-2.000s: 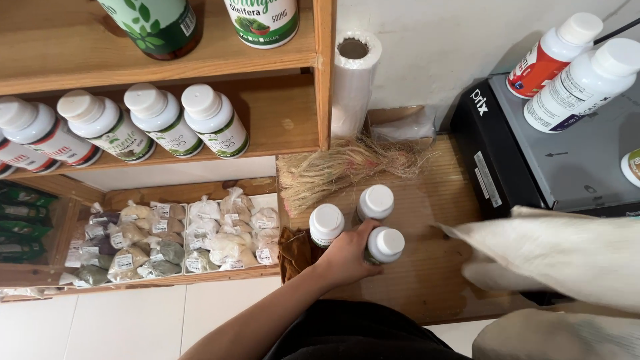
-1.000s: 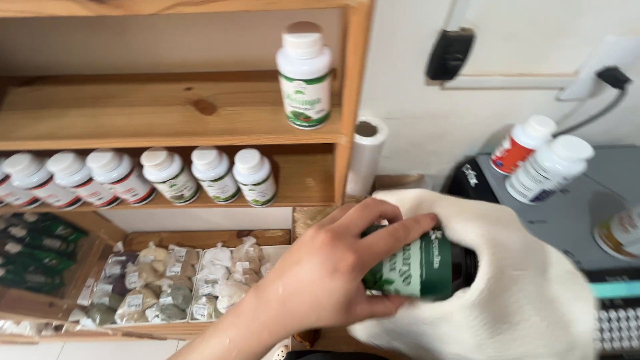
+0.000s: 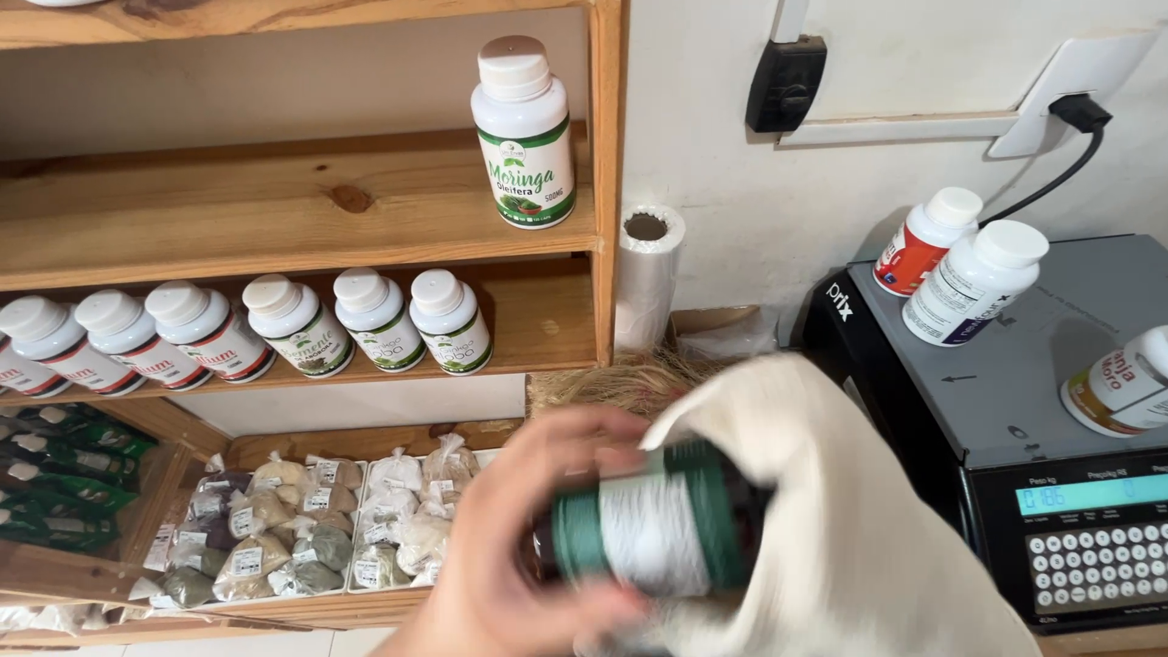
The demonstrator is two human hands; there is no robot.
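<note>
My left hand [image 3: 538, 547], blurred, holds a dark bottle or jar with a green and white label [image 3: 652, 525] around its left end. A cream cloth [image 3: 849, 520] wraps over and behind the bottle's right end. My right hand does not show; the cloth covers the area right of the bottle. One white capsule bottle with a green label [image 3: 525, 169] stands upright at the right end of the upper wooden shelf. Several white capsule bottles [image 3: 452, 328] with green or red labels stand in a row on the shelf below.
A black and grey scale [image 3: 995, 429] stands at the right with white bottles [image 3: 972, 283] on its top. Beside the shelf post are a clear plastic roll [image 3: 650, 274] and dry straw-like fibre [image 3: 602, 388]. Small filled bags [image 3: 274, 529] lie in trays at lower left.
Two seconds ago my left hand held one of several white bottles on the counter; a second ago it held the dark bottle against the cloth. The view has shifted.
</note>
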